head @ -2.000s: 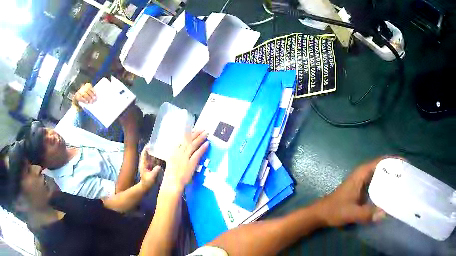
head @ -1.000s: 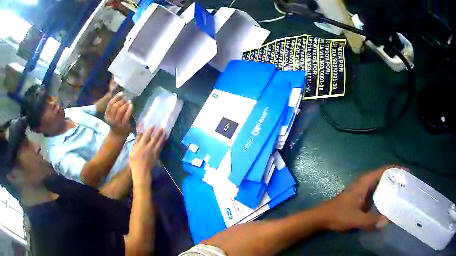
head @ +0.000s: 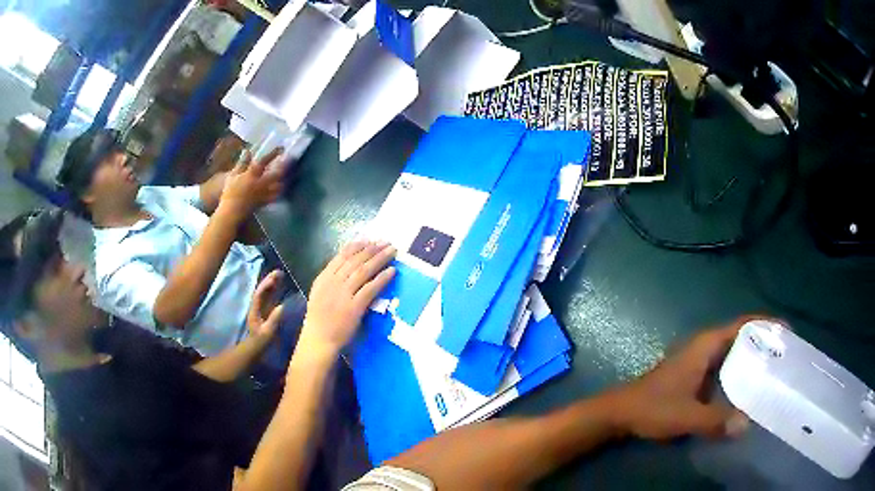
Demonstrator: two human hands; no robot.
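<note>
A white rounded oblong housing (head: 801, 398) is at the lower right, with a small dark hole and a thin slot on its face. My left hand (head: 693, 384) grips its left end, fingers behind it and thumb at the lower edge. The far right end of the housing is close to the picture's edge, with small bumps showing there. My right hand is not in view.
A pile of blue and white printed sleeves (head: 489, 230) lies left of my forearm. A person's hand (head: 350, 288) touches it. Two people sit at the left. Unfolded white boxes (head: 365, 91), a black sticker sheet (head: 628, 125), a white power strip (head: 763, 101) and black cables lie farther back.
The neighbour's hand has moved from a translucent tank to the sleeves. The tank has left that person's hands. My left hand and the housing have shifted slightly right and down since the earliest frame.
</note>
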